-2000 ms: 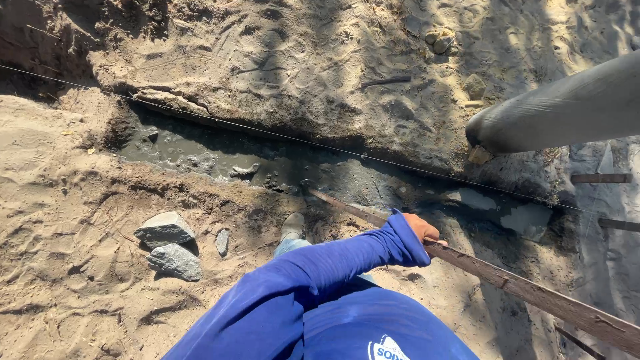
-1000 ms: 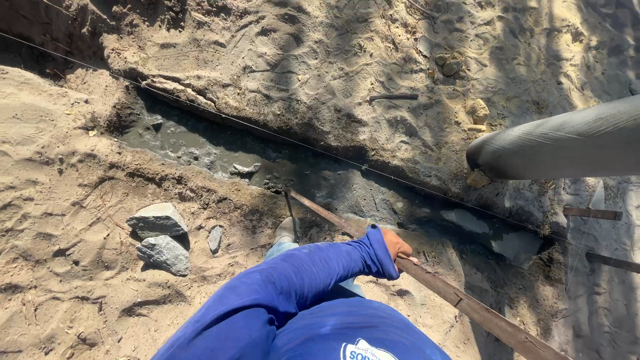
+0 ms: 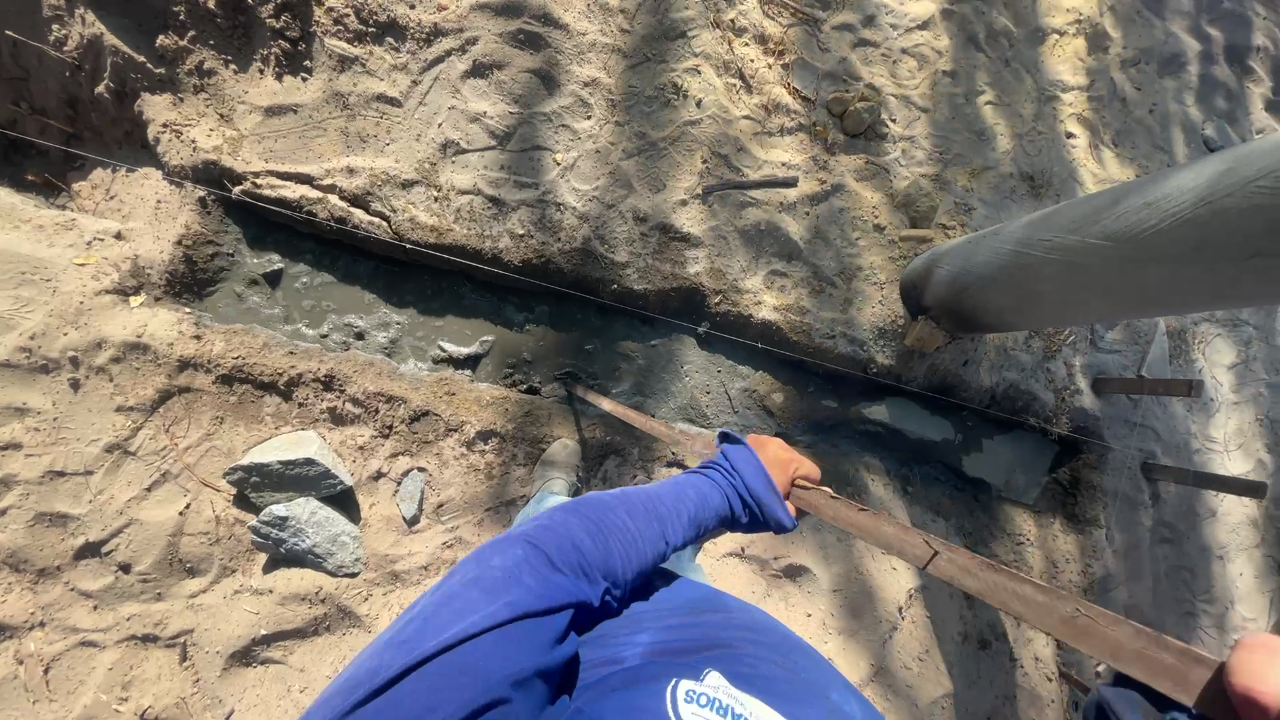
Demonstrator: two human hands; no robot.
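My left hand [image 3: 783, 470], at the end of a blue sleeve, is closed around the middle of a long wooden board [image 3: 1010, 580]. The board slants from the lower right down into a narrow trench [image 3: 650, 365] holding wet grey mortar or concrete, its far tip touching the grey mix near a small stone. My right hand [image 3: 1255, 672] shows only in part at the right edge, against the near end of the board; its fingers are mostly cut off. A taut string line [image 3: 600, 300] runs above the trench along its far side.
Two grey rocks [image 3: 305, 535] and a smaller stone [image 3: 411, 497] lie on the sand at left. My shoe [image 3: 557, 467] stands by the trench edge. A thick grey post [image 3: 1100, 240] rises at right, near two short wooden pieces [image 3: 1147, 387] [image 3: 1205, 480]. A stick [image 3: 750, 185] lies beyond.
Part of my right hand has come into view at the right edge, by the board's near end. My left hand still holds the board, whose tip stays in the trench.
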